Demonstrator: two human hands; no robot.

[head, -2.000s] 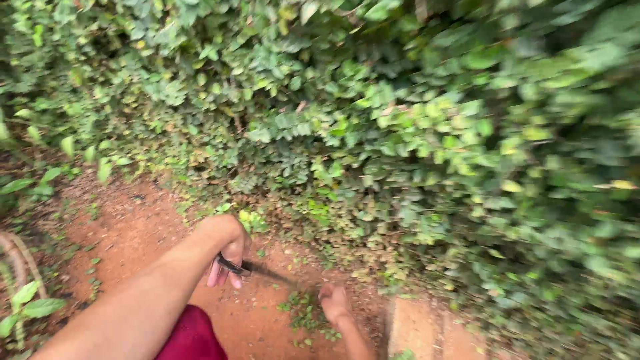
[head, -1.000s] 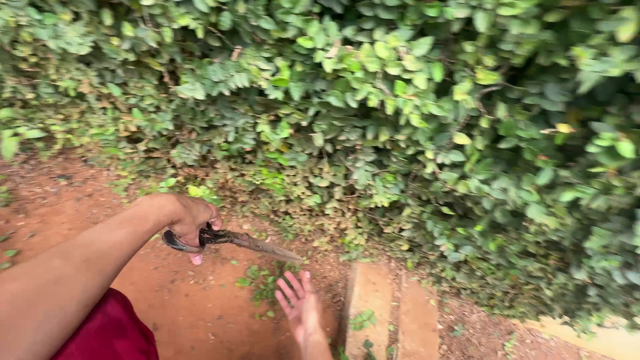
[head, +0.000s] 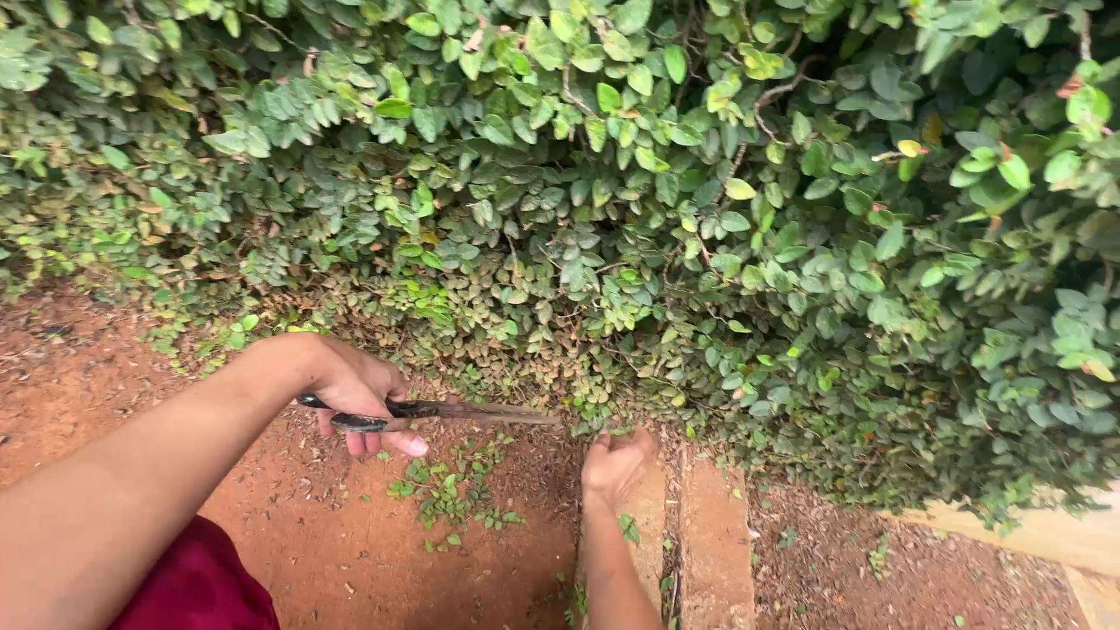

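A pair of black-handled scissors (head: 437, 411) is held in my left hand (head: 367, 398), its worn, soiled blades pointing right and lying nearly together. My right hand (head: 619, 459) has its fingers bent together at a small green sprig of the leafy creeper (head: 604, 418), low at the foot of the hedge. The blade tips are just left of and above these fingers. How firmly the fingertips grip the sprig is hard to see. Below the scissors, leafy cuttings (head: 451, 490) lie on the red soil (head: 332, 542).
Dense leafy hedge (head: 525, 192) fills the upper view, with bare twigs among its leaves. Two strips of stone or concrete edging (head: 713, 534) run from the bottom up to its base. Pale paving (head: 1032, 529) lies at the lower right. Maroon cloth (head: 206, 586) shows at the bottom left.
My right hand was spread below the scissor tips a second ago; now it is up at the hedge's foot with its fingers closed in. The scissors have swung from slanting down-right to nearly level.
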